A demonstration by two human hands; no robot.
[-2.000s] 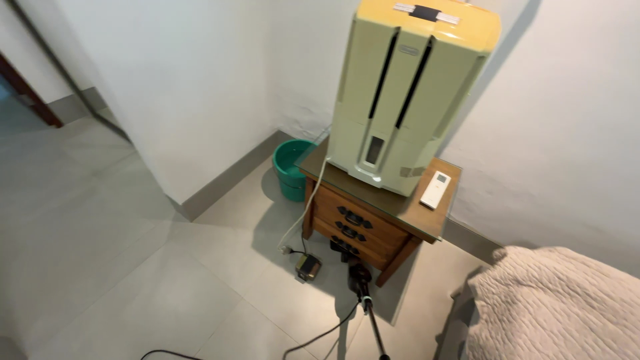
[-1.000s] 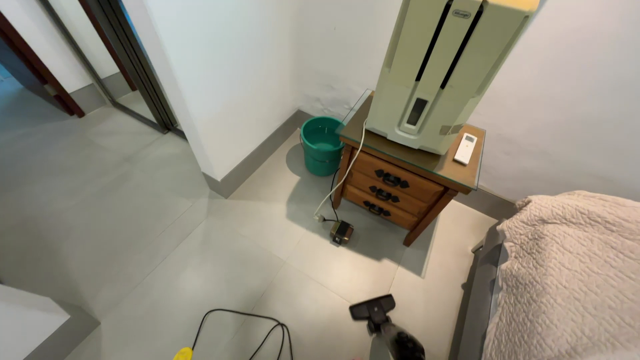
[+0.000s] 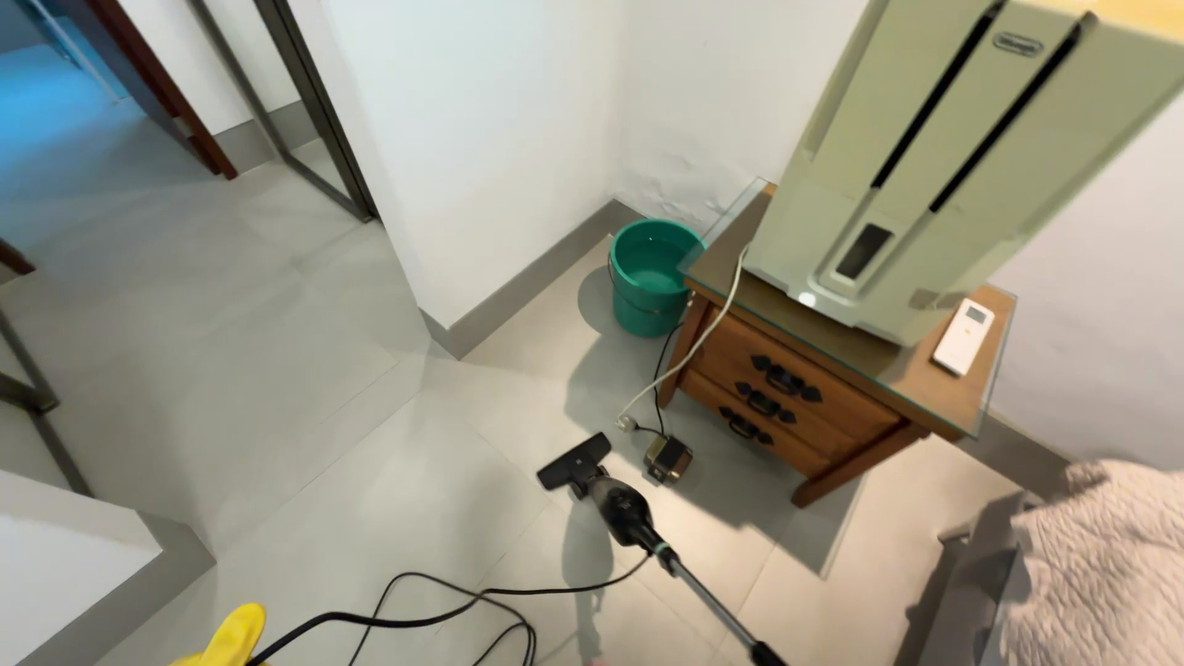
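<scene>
My left hand (image 3: 222, 640), in a yellow glove, shows only in part at the bottom left. A black power cord (image 3: 370, 622) rises to it from the floor and meets the glove; the grip itself is cut off by the frame edge. My right hand is out of view. A stick vacuum cleaner (image 3: 624, 513) slants across the floor, its tube running off the bottom edge. Its flat black floor head (image 3: 573, 461) lies on the tiles, left of a small boxy transformer (image 3: 667, 459) with a plug (image 3: 627, 423) beside it.
A green bucket (image 3: 650, 277) stands in the wall corner beside a wooden nightstand (image 3: 786, 388). On the nightstand's glass top are a tall pale-green dehumidifier (image 3: 934, 176) and a white remote (image 3: 964, 337). A bed with a quilted cover (image 3: 1101, 564) is at lower right, wall corners at left.
The vacuum head has moved up and left across the floor, nearer the transformer, since one second ago. The yellow glove, absent two seconds ago, shows at the bottom edge. The view has shifted.
</scene>
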